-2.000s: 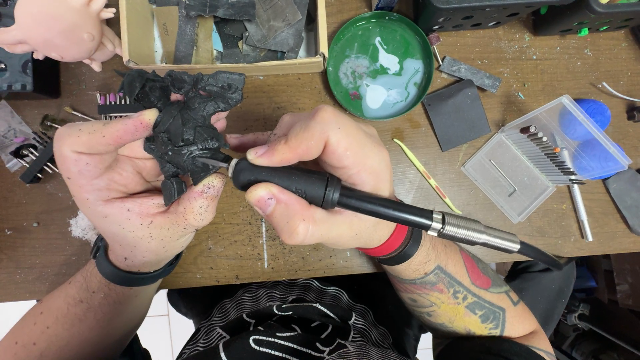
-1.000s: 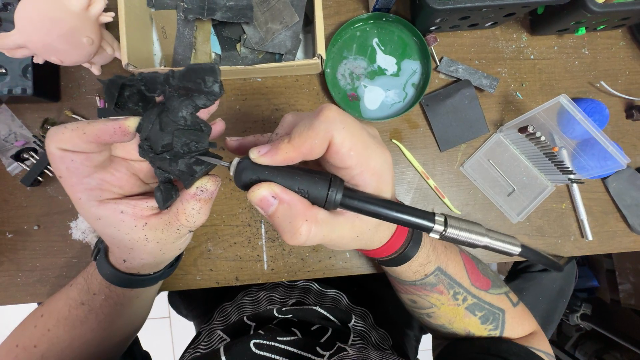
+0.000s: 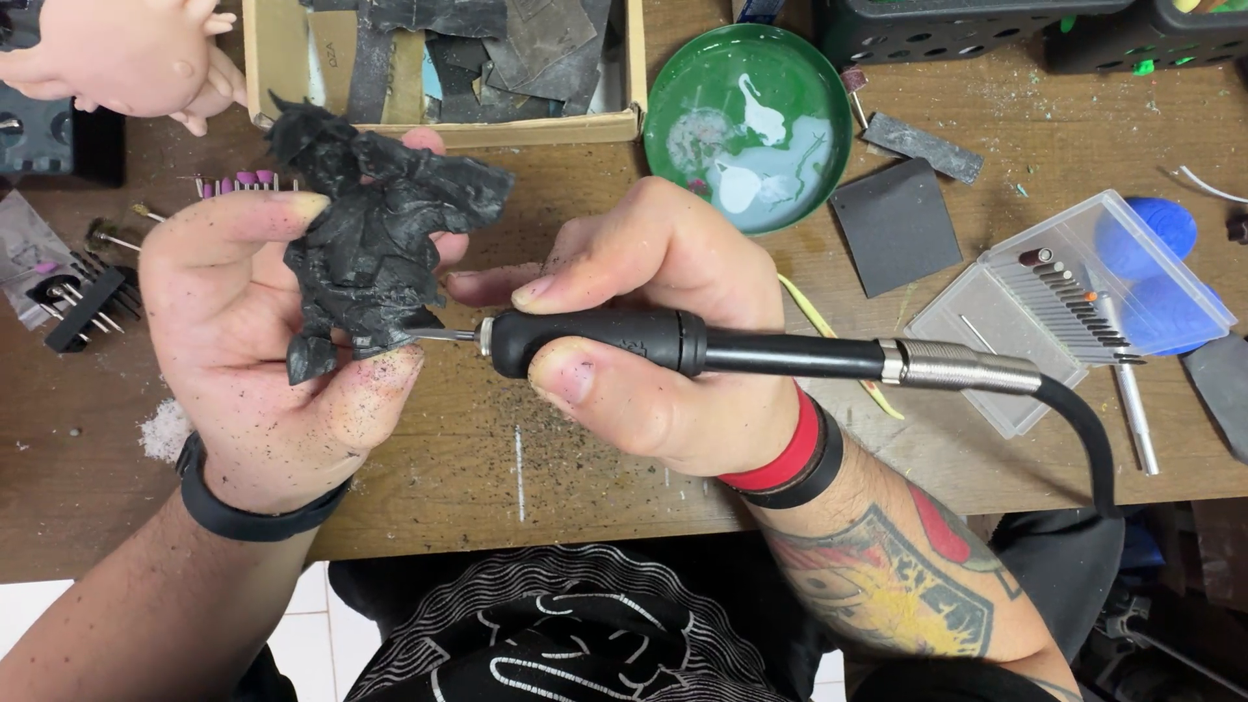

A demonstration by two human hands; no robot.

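My left hand (image 3: 263, 361) holds a black sculpted figurine (image 3: 370, 244) between thumb and fingers, above the wooden table. A black rotary tool handpiece (image 3: 604, 341) with a flexible shaft lies in the grip of my right hand (image 3: 653, 341), its thumb below and a finger above. The handpiece's thin metal bit (image 3: 439, 334) points left and meets the figurine's lower edge, close to my left thumb. Dark specks cover my left fingers and thumb. Whether the bit is spinning cannot be told.
Behind stand a cardboard box (image 3: 546, 129) of sandpaper pieces and a green dish (image 3: 673, 185) with whitish liquid. A clear bit case (image 3: 1014, 409), a dark square sheet (image 3: 897, 229) and a yellow-green strip (image 3: 804, 307) lie right. A pink figure (image 3: 117, 49) and a bit holder (image 3: 83, 312) are left.
The black figurine has turned in my left hand, so that more of its upper part and a projecting piece at the right show. My right hand still holds the handpiece at its lower part.
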